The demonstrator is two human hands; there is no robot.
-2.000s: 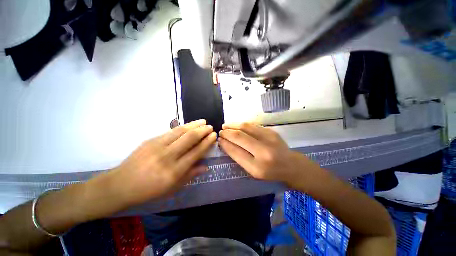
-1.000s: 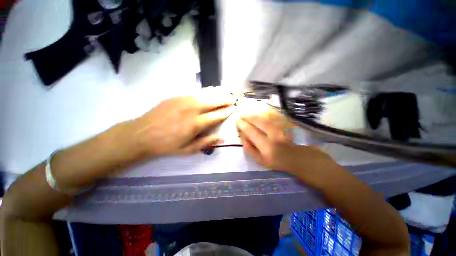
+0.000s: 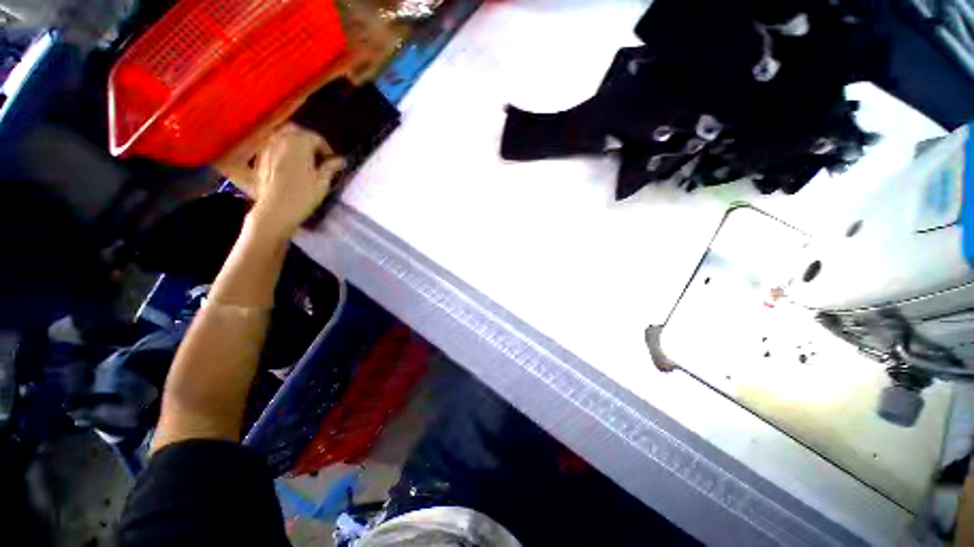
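My left hand (image 3: 291,176) reaches to the far left table edge, on a stack of black panels (image 3: 358,115). Its fingers are curled at the near side of the stack; whether they grip a panel is not clear. My right hand is not in view. The sewing machine's cream bed (image 3: 737,353) shows at the right with small dark specks on it. No panel shows under the presser foot (image 3: 854,326).
A red plastic basket (image 3: 230,80) stands beyond my left hand. Black cut pieces with pale tabs (image 3: 684,118) lie on the white table (image 3: 513,224). A measuring tape (image 3: 555,379) runs along the front edge. A ribbed grey knob (image 3: 900,404) is at the right.
The view has swung left. My left hand has moved from the needle area to the panel stack at the far left. My right hand has gone out of view.
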